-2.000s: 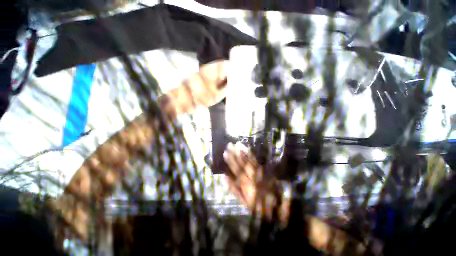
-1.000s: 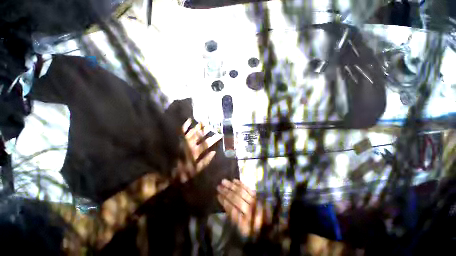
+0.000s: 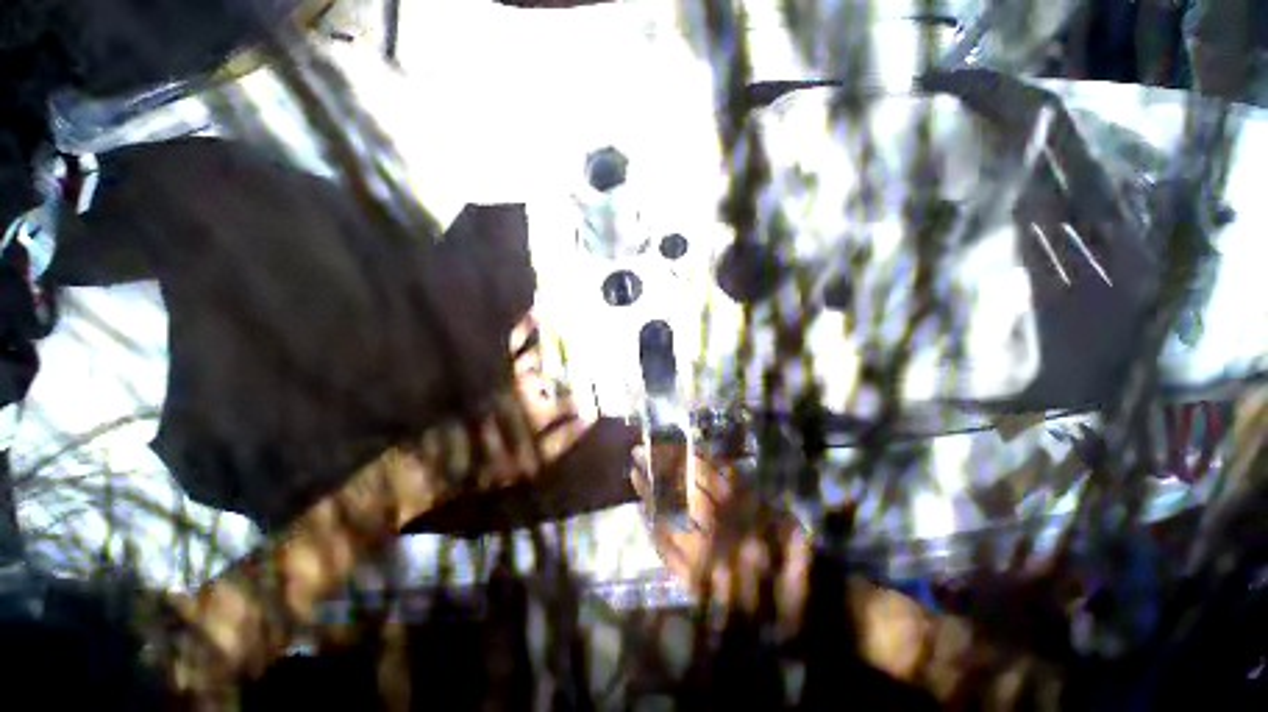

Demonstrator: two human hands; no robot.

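A dark fabric panel lies flat on the white machine bed, left of the needle area, and its narrow right part reaches the presser foot area. My left hand rests on the panel's right part, its fingers near the machine head. My right hand is just below the needle area at the panel's right end. Dark strands and blur cover much of both hands. Whether the right fingers pinch the cloth cannot be told. The needle itself is not clear.
Red loop handles, possibly scissors, lie at the right. Small tan pieces lie right of the needle. The table's front edge runs below my hands. Dark items crowd the left rim. Hair-like strands block much of the view.
Since one second ago, my right hand has moved up to the needle area and the panel's lower part has swung up beside it. Two seconds ago the panel lay farther back, behind my left arm.
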